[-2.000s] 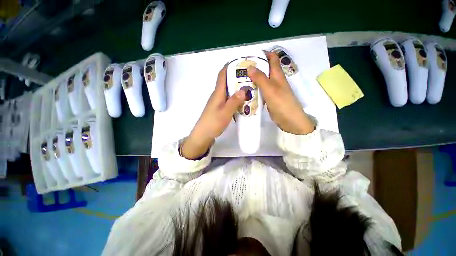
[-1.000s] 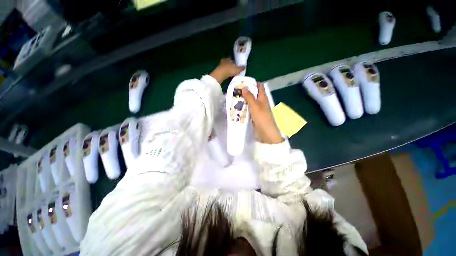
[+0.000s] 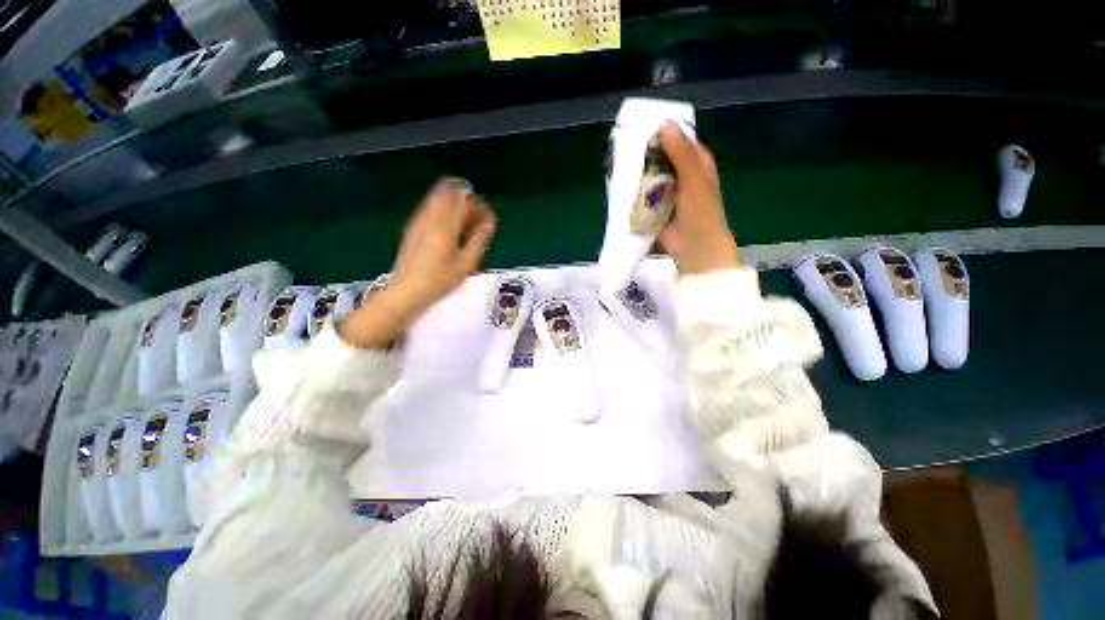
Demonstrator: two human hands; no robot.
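Note:
My right hand grips a white handset above the back edge of the white sheet, its gold-brown panel turned to the right. Two handsets lie side by side on the white sheet, panels up. Another lies partly hidden near the held handset's lower end. My left hand is raised at the green belt's near side, slightly blurred, fingers bent. A small white tip shows behind its fingers; whether the hand holds it is unclear.
The blister tray with handsets is at left, with more handsets beside it, partly behind my left sleeve. Three handsets stand grouped at right. One handset is on the green belt. A yellow printed sheet hangs at the top.
My left hand has moved left, away from the handset it touched on the belt. My right hand has raised and tilted its handset. Handsets now show on the sheet between my arms.

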